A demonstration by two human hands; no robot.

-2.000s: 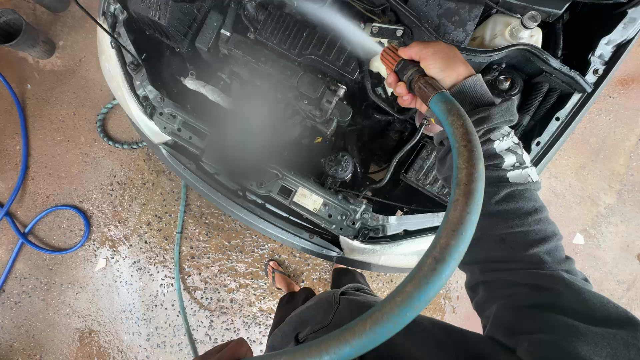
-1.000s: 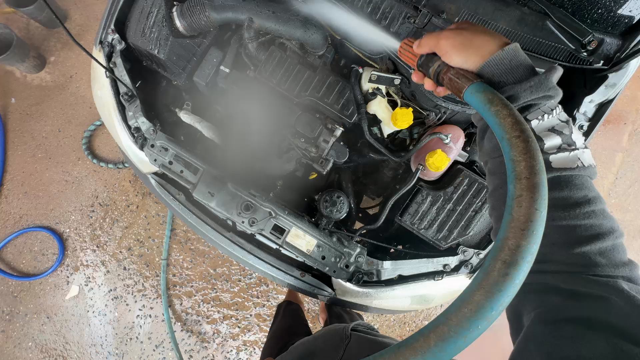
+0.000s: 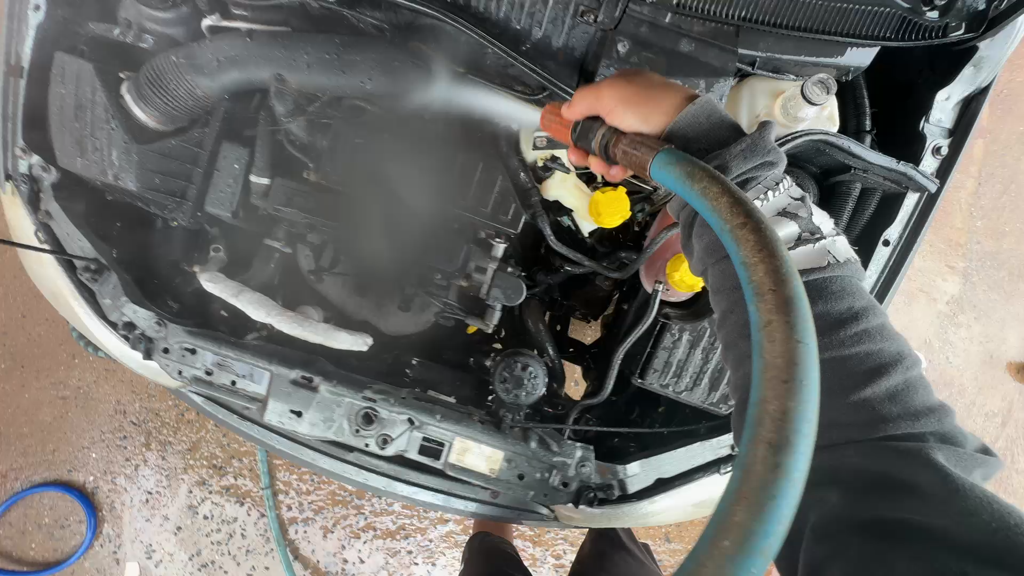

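Observation:
My right hand (image 3: 628, 112) is closed around the nozzle end of a thick blue hose (image 3: 788, 344), over the right part of a car's engine bay. From the orange-brown nozzle (image 3: 558, 124) a white spray shoots left towards a black corrugated air intake duct (image 3: 172, 84). Mist blurs the engine's middle. Just below the hand are a yellow cap (image 3: 610, 207) on a pale reservoir and a second yellow cap (image 3: 685, 274) on a pinkish tank. The hose curves down past my dark sleeve and out at the bottom edge. My left hand is out of view.
The front crossmember (image 3: 320, 408) of the car runs along the near side, above my legs. A white-wrapped pipe (image 3: 280, 312) lies in the bay's left part. On the wet floor are a thin green hose (image 3: 274, 512) and a coiled blue hose (image 3: 92, 520). A translucent washer-fluid reservoir (image 3: 768, 100) stands at the upper right.
The spray has kept coming from the nozzle in my right hand. The view has shifted over the engine bay, and the corrugated duct, out of sight two seconds ago, now shows.

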